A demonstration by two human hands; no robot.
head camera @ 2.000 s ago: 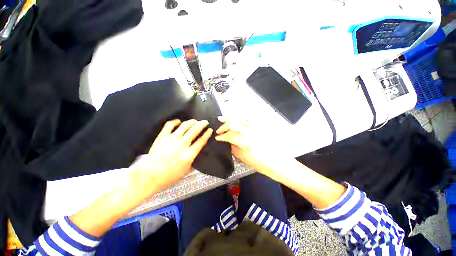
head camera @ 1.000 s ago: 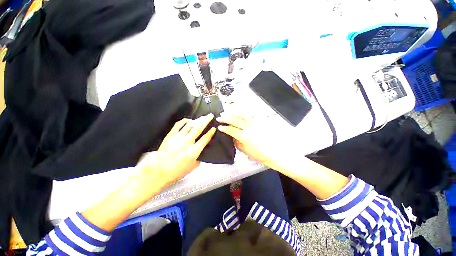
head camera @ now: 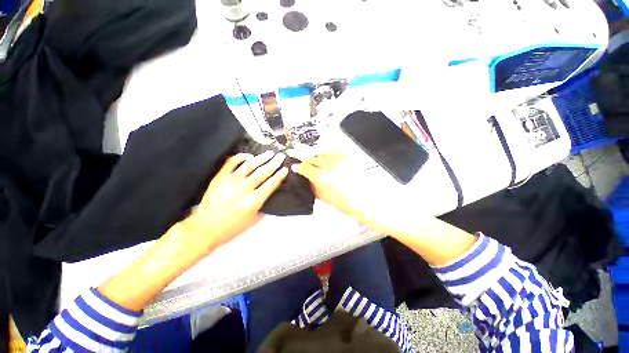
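Note:
A black garment (head camera: 162, 158) spreads over the left of the white table, its narrow end lying just below the presser foot (head camera: 279, 138) of the white sewing machine (head camera: 414, 41). My left hand (head camera: 241, 189) lies flat on the cloth, fingertips close to the foot. My right hand (head camera: 327, 179) is at the cloth's right edge, with its fingertips on the folded end, close to my left fingertips. The needle point and the seam are too small to make out.
A black phone (head camera: 386, 145) lies right of the foot, with thin pens (head camera: 416, 129) beside it. Dark cables cross the table's right part. The control panel (head camera: 545, 67) is at upper right. A black garment pile (head camera: 531, 231) and blue crates (head camera: 586, 114) are at the right.
The folded cloth end has moved up towards the foot, and both hands have followed it, fingertips now closer to the foot. The camera view has shifted slightly.

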